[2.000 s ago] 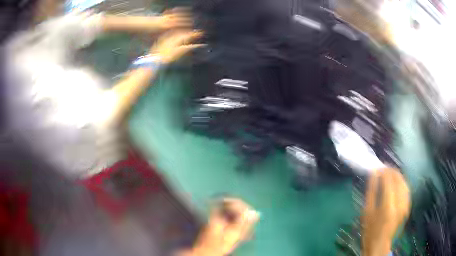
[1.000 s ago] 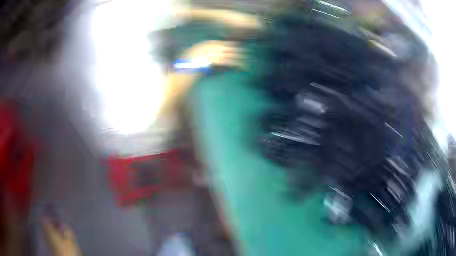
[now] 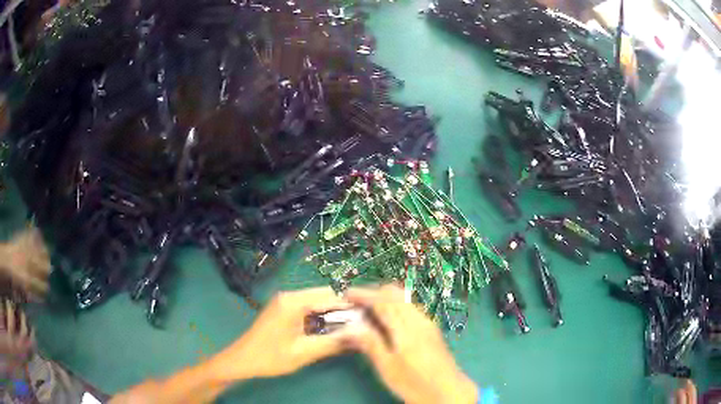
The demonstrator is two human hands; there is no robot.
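My left hand [image 3: 288,327] and my right hand [image 3: 407,339] meet at the bench's near side, in the lower middle of the view. Between their fingers they hold a black housing [image 3: 318,322] with a whitish or shiny piece [image 3: 340,316] on it; the fingers partly hide both. Just beyond my hands lies a tangled pile of green circuit boards [image 3: 411,237] with pale and reddish dots. A large heap of black housings [image 3: 198,118] fills the left and back.
A second heap of black housings [image 3: 577,142] lies at the right. Several loose housings [image 3: 545,284] lie between it and the boards. Part of another person [image 3: 24,268] shows at the left edge, and fingers [image 3: 681,392] at the lower right corner. The bench top [image 3: 427,63] is green.
The view has swung from the co-worker in white, the red stool and the bench edge to the heaps and board pile. My hands are now together at the lower middle, holding a housing.
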